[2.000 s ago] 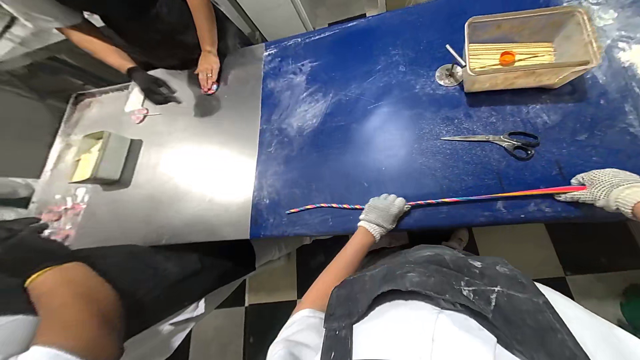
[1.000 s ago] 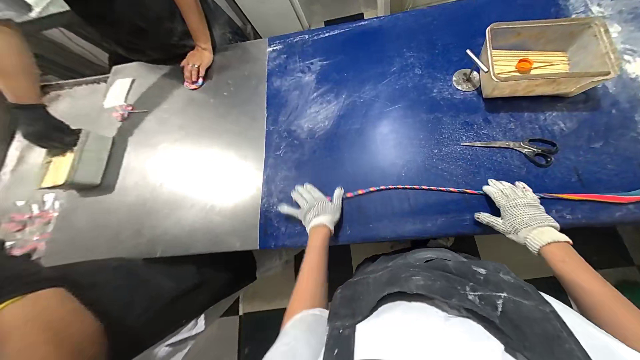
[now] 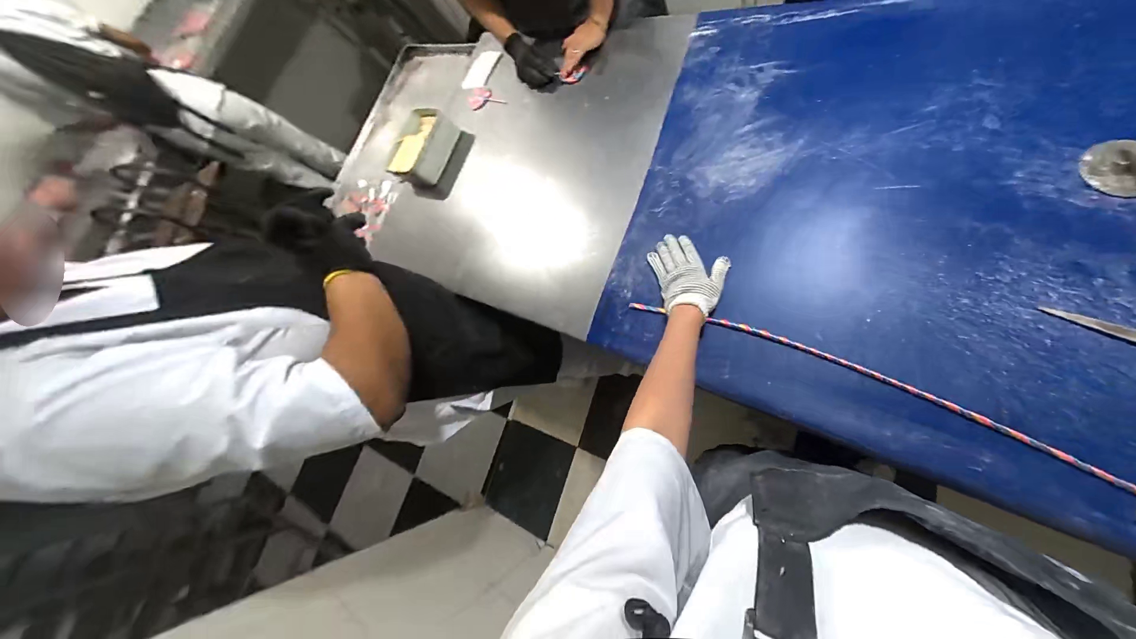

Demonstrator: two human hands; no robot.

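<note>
My left hand (image 3: 688, 273), in a white knitted glove, lies palm down with its fingers spread on the blue table top (image 3: 799, 222). Under its wrist passes a thin rope of candy (image 3: 839, 359), twisted in red, blue and pale stripes. The rope's tip shows just left of the wrist, and the rope slants down to the right edge of the view. Whether the heel of the hand presses on the rope cannot be told. My right hand is out of view.
Scissor blades (image 3: 1087, 324) and a round metal disc (image 3: 1109, 169) lie at the right. On the steel table (image 3: 532, 186) stand a grey box (image 3: 426, 151) and a lollipop (image 3: 480, 98). One co-worker in black gloves stands close at the left; another works at the far side.
The view has swung left, so my right hand, which was on the rope, and the container of sticks have left it. The co-worker at left has drawn a gloved hand back from the grey box.
</note>
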